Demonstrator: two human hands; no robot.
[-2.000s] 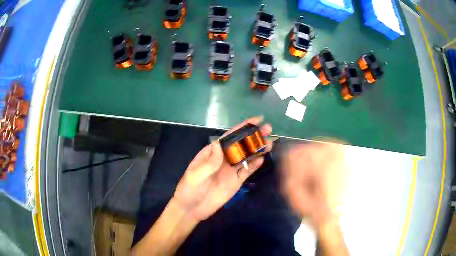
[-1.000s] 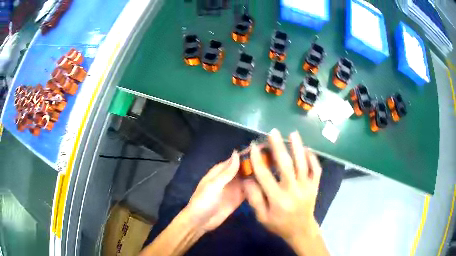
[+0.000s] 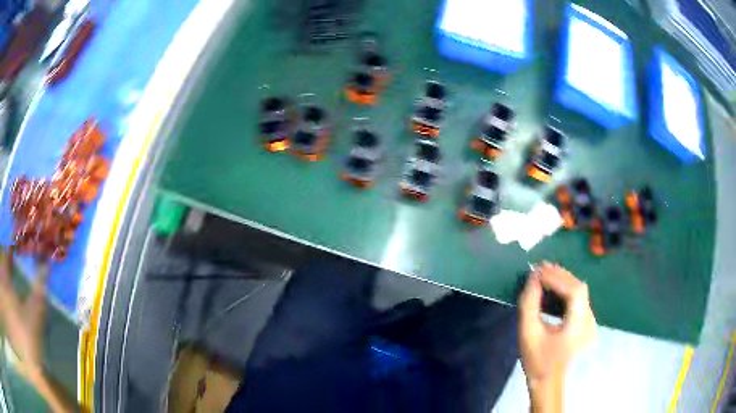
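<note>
My right hand (image 3: 557,323) is at the front edge of the green bench, with thumb and fingers curled round a dark piece (image 3: 553,303). The fingers cover most of it; it looks like a coil unit, with a thin light lead by the fingertips. My left hand (image 3: 24,319) is blurred and cut off by the left edge, fingers apart, beside the blue mat with its heap of copper coils (image 3: 60,198). Framed coil units (image 3: 421,171) with black tops and orange sides stand spread over the bench. White paper pieces (image 3: 529,226) lie just beyond my right hand.
Three blue bins of white paper stand at the far side, one at the top middle (image 3: 484,60). Dark parts (image 3: 327,22) lie at the top left of the bench (image 3: 307,214). The mat's white ledge (image 3: 153,89) runs along the left. A cardboard box (image 3: 194,383) is below.
My hands have parted from around the coil unit over my lap. My left hand has moved far left to the mat; my right hand has moved right to the bench edge. The view has shifted.
</note>
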